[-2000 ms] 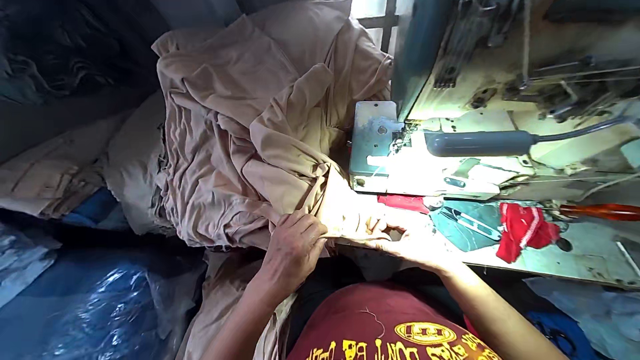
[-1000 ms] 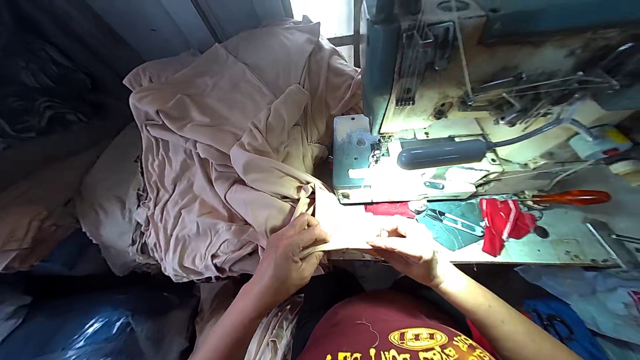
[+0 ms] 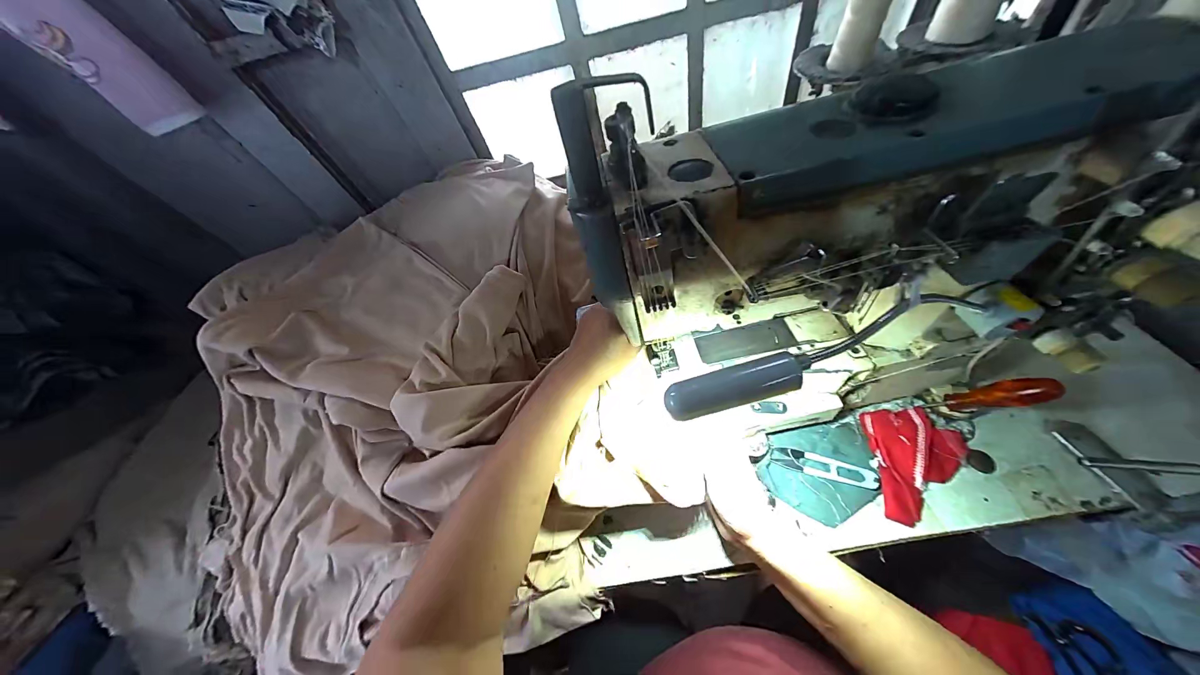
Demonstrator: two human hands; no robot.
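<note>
A large heap of beige knit fabric (image 3: pixel 375 356) lies left of the industrial sewing machine (image 3: pixel 844 187), and part of it runs over the bed under the lamp. My left hand (image 3: pixel 602 345) reaches to the machine's left end, beside the needle area, its fingers mostly hidden behind the machine head. My right hand (image 3: pixel 736 502) is at the right edge of the brightly lit fabric (image 3: pixel 637 450), washed out by glare, so its grip is unclear. A dark tube-shaped lamp (image 3: pixel 736 384) shines over the needle area.
Thread snips (image 3: pixel 825 467) lie on a teal cloth piece (image 3: pixel 816 502). Right of them are a red cloth scrap (image 3: pixel 909 459) and an orange-handled screwdriver (image 3: pixel 1008 394). Thread cones (image 3: pixel 858 37) stand behind the machine, near a barred window (image 3: pixel 637 70).
My left hand has moved from the fabric's near edge up to the machine head. Fabric now lies across the bed near the needle. The view has tilted up.
</note>
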